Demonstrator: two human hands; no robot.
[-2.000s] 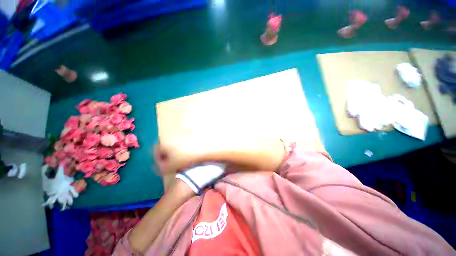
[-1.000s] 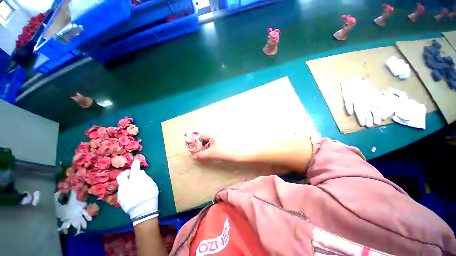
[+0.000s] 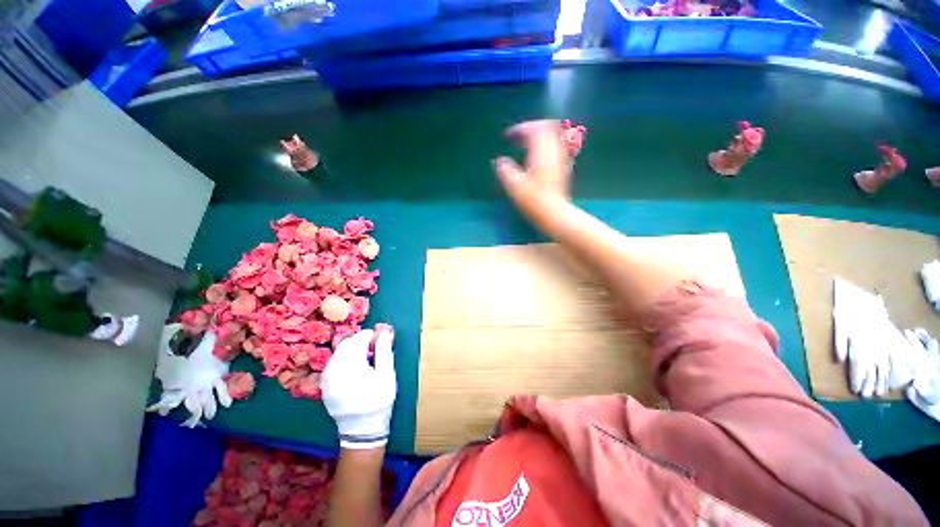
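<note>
My left hand (image 3: 359,391), in a white knit glove, is at the right edge of the heap of red-pink top pieces (image 3: 299,293). A red-pink top piece (image 3: 383,339) is between its fingertips. My bare right hand (image 3: 536,170), blurred, is over the green conveyor belt with thumb and fingers apart. An assembled piece (image 3: 574,138) with a red top is right beside it, its lower part hidden by the hand. A flesh-coloured body part (image 3: 299,153) without red is on the belt at left. The cardboard mat (image 3: 515,340) lies before me.
More assembled pieces (image 3: 737,148) stand or lean on the belt at right. White gloves (image 3: 871,340) lie on the right cardboard, another (image 3: 193,376) beside the heap. Blue trays (image 3: 716,36) line the far side. A blue bin of red-pink parts (image 3: 258,489) is below the bench.
My right hand has moved from the mat, where it held a red-topped piece, out over the belt. My left hand has lifted a top piece at the heap's edge. The view has turned left.
</note>
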